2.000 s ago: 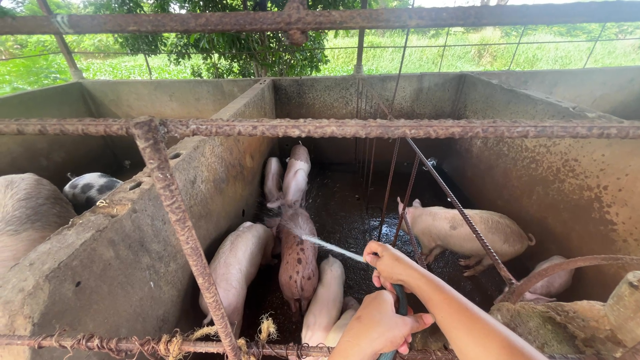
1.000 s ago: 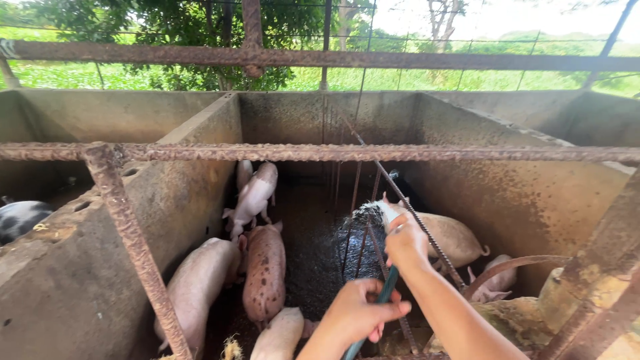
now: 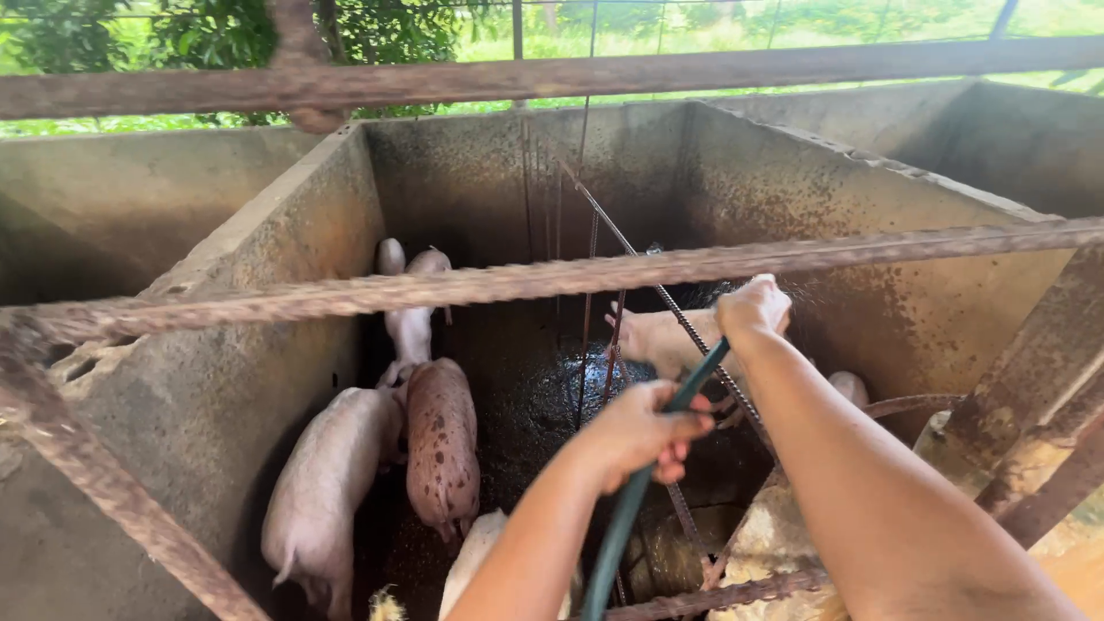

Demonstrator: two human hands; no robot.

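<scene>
A dark green rubber hose (image 3: 623,517) runs up from the bottom edge between my forearms. My left hand (image 3: 642,431) is closed around its middle stretch. Higher and to the right, my right hand (image 3: 753,309) grips the hose near its front end, which the hand hides. Faint water spray shows around that hand, over a pale pig (image 3: 668,338) partly hidden by the hand and rebars. To the left stand a spotted pinkish pig (image 3: 442,435), a pale pig (image 3: 323,492) beside it and another pale pig (image 3: 408,332) farther back. The concrete floor (image 3: 526,388) is dark and wet.
A rusty horizontal bar (image 3: 483,285) crosses above the pen, with a slanted rusty bar (image 3: 121,492) at the left. Thin rebars (image 3: 634,246) cross the pen's middle. Concrete partition walls (image 3: 259,233) stand on both sides. A rusty post (image 3: 1035,371) leans at the right.
The water jet pointed left towards the pigs by the left wall; now spray shows at the right. My right hand has moved farther forward from my left. The view has shifted and tilted.
</scene>
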